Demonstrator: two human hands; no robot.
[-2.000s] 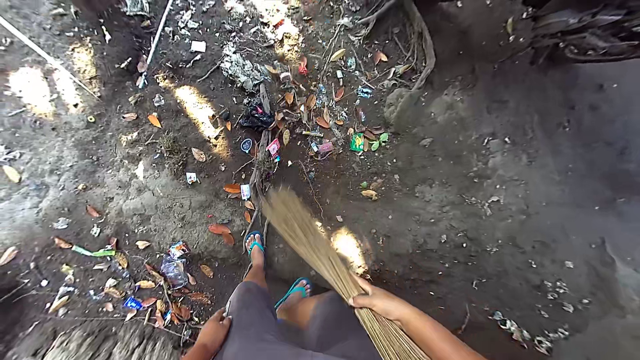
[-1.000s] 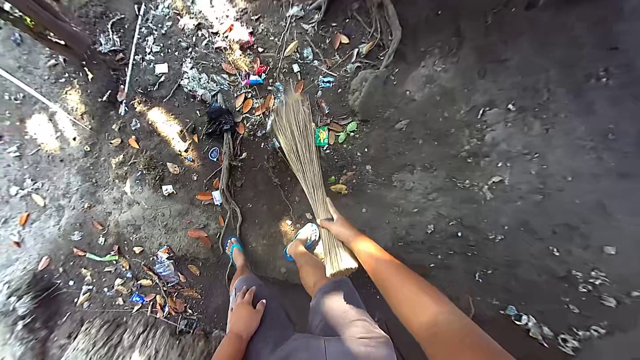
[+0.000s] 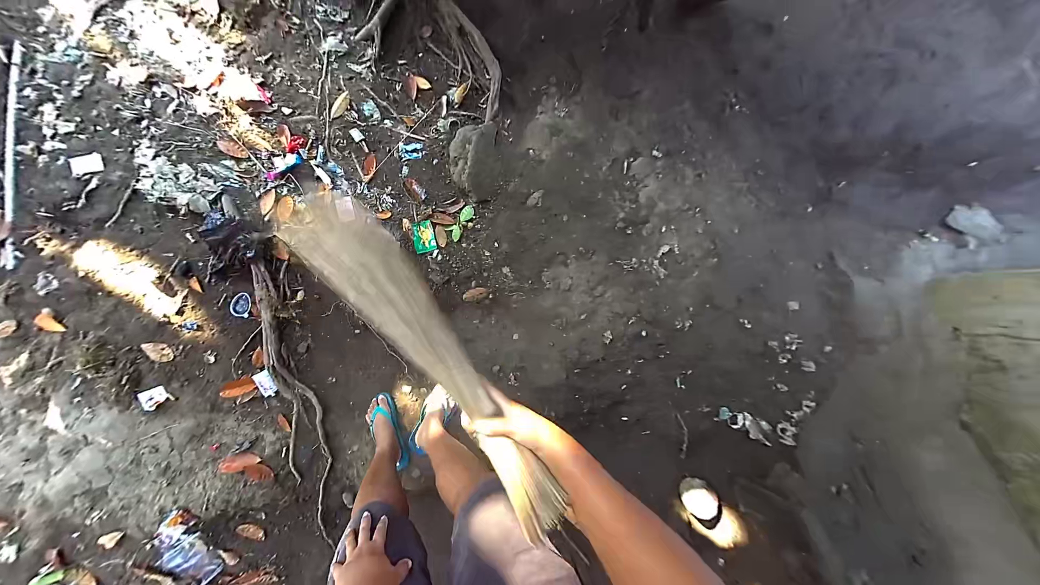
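My right hand (image 3: 516,422) is closed around a stick broom (image 3: 390,292), near its bound handle end. The blurred bristles slant up and left over the dirt, across dry leaves and scraps beside a green wrapper (image 3: 424,236). My left hand (image 3: 372,556) rests on my left knee with fingers spread, holding nothing. Both feet, in blue flip-flops (image 3: 390,431), stand on the dirt below the broom.
A tree root (image 3: 276,349) runs along the ground left of my feet. A stone (image 3: 474,161) lies beside more roots at the top. Plastic litter (image 3: 185,548) lies lower left, and a pale slab (image 3: 991,366) is at the right edge.
The broom's bristles have swung left, from beside the green wrapper toward the leaves and the root. My left hand stays on my leg. The view has shifted somewhat.
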